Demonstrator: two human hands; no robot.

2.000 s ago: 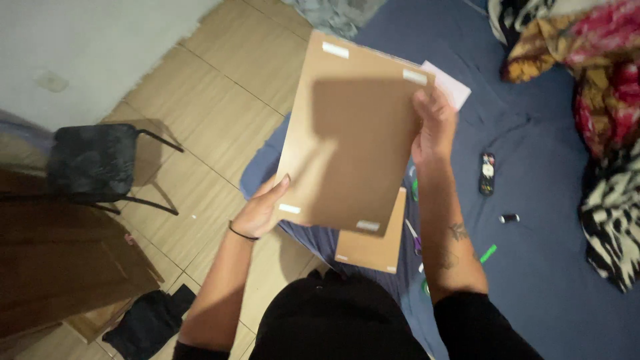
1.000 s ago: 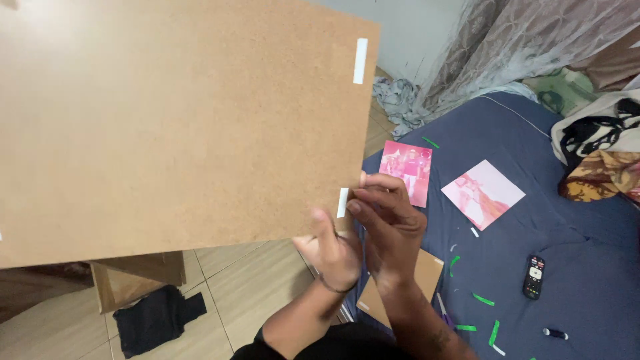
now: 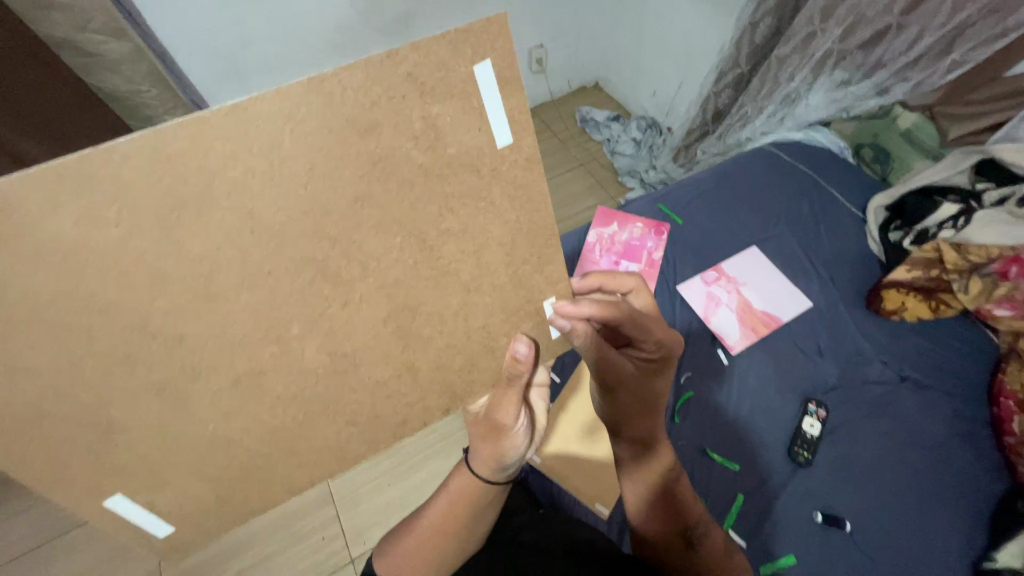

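Note:
A brown fiberboard panel (image 3: 304,288) is held up at the left, with white adhesive strips (image 3: 493,104) near its corners. My left hand (image 3: 508,416) supports the panel at its lower right corner, thumb on the face and fingers behind. The fingertips of my right hand (image 3: 624,344) pinch at a small white strip (image 3: 552,318) by that same corner; whether the strip is lifted from the board cannot be told. Behind my wrists, a second brown panel (image 3: 580,448) lies on the bed's edge.
On the blue bedsheet (image 3: 880,384) lie a pink printed picture (image 3: 624,244), another print (image 3: 744,300), a black remote control (image 3: 809,432), a thread spool (image 3: 831,522) and green strips (image 3: 734,510). Patterned blankets (image 3: 952,272) are at the right. Tiled floor (image 3: 400,480) shows below the panel.
The panel has come up close on the left. My right hand has moved from its right edge to the strip at a corner. My left hand is now beside it at that corner.

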